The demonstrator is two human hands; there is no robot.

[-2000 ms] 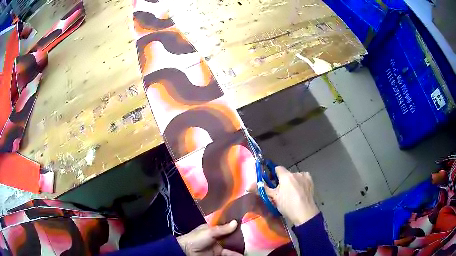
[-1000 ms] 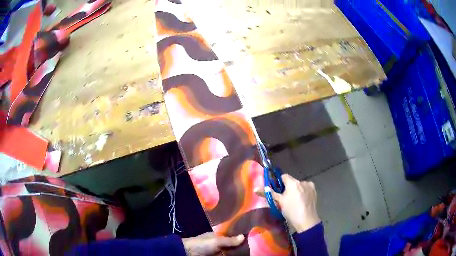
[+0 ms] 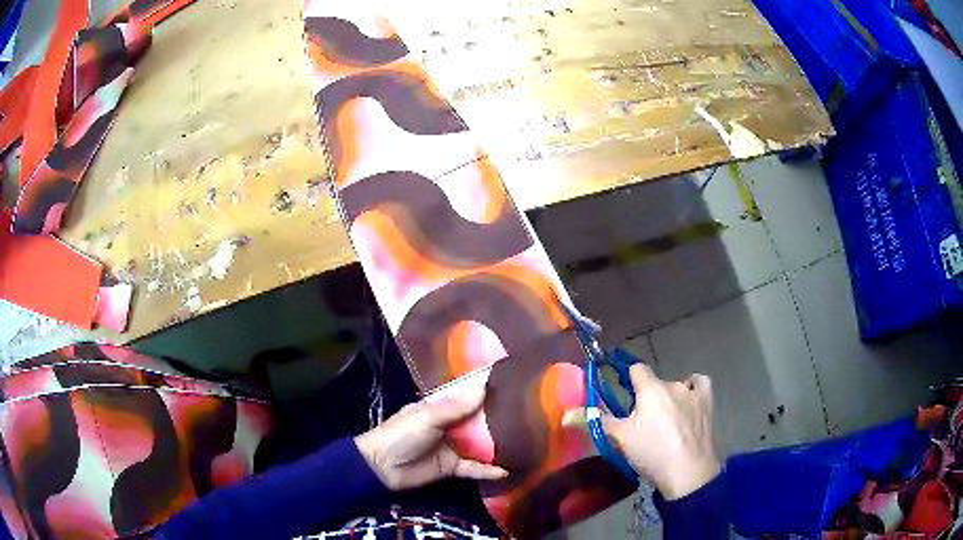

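Observation:
A long printed fabric panel (image 3: 438, 227) in brown, pink, orange and white runs from the table over its edge towards my lap. My right hand (image 3: 667, 430) holds blue-handled scissors (image 3: 612, 392) at the panel's right edge, with the blades pointing up along it. The handle loops are spread apart. Thin white threads show beside the blades. My left hand (image 3: 420, 443) is at the panel's left edge, thumb on the print, other fingers partly under it, gripping it.
The worn wooden table (image 3: 634, 100) lies ahead. Orange strips (image 3: 48, 280) and printed strips lie at its left. A folded printed pile (image 3: 116, 438) is lower left. A blue bin (image 3: 898, 211) stands right, with crumpled printed pieces (image 3: 919, 485) lower right. A pale scrap (image 3: 742, 137) lies at the table corner.
My left hand has moved up along the panel's left edge and more of it shows. The scissors have shifted slightly right and their handles have opened wider. The view has shifted a little.

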